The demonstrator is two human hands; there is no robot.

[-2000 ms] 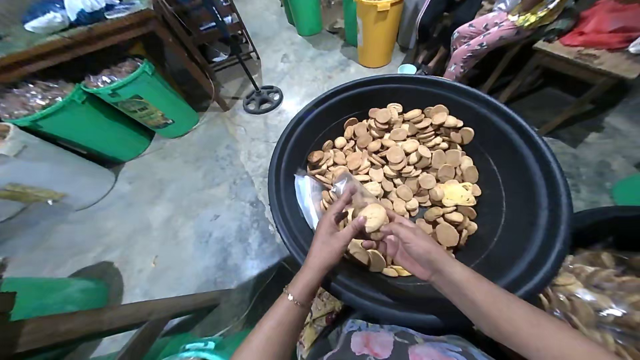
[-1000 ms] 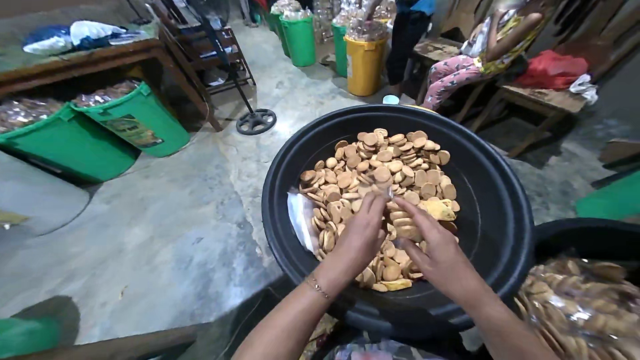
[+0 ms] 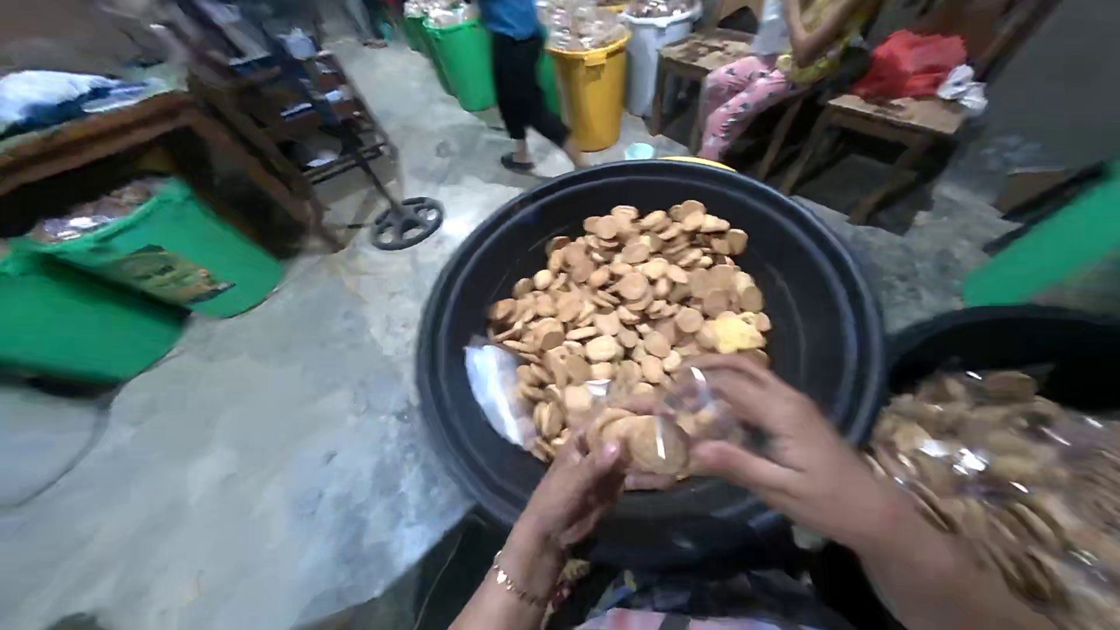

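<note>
A big black round tub [image 3: 827, 289] holds a heap of round flat biscuits [image 3: 630, 289]. Over its near side, my left hand [image 3: 582, 481] grips a clear plastic bag [image 3: 661, 442] with several biscuits inside. At the bag's right end is my right hand [image 3: 770, 437], its fingers curled around the clear plastic. Some of its fingertips are blurred. A stack of flat clear plastic bags [image 3: 499, 394] lies against the tub's left inner side. Something yellow and crumpled [image 3: 737, 333] rests on the biscuits at the right.
Filled clear bags of biscuits [image 3: 989, 472] lie in another dark tub at the right. Green bins [image 3: 201, 254] stand at the left by a wooden table [image 3: 96, 131]. Farther off are a yellow bin [image 3: 595, 96], a walking person [image 3: 516, 70], a seated person [image 3: 752, 79] and wooden benches [image 3: 892, 118].
The bag in my hands now holds several biscuits and lies sideways between them. A person in a blue top has moved into fuller view beside the yellow bin.
</note>
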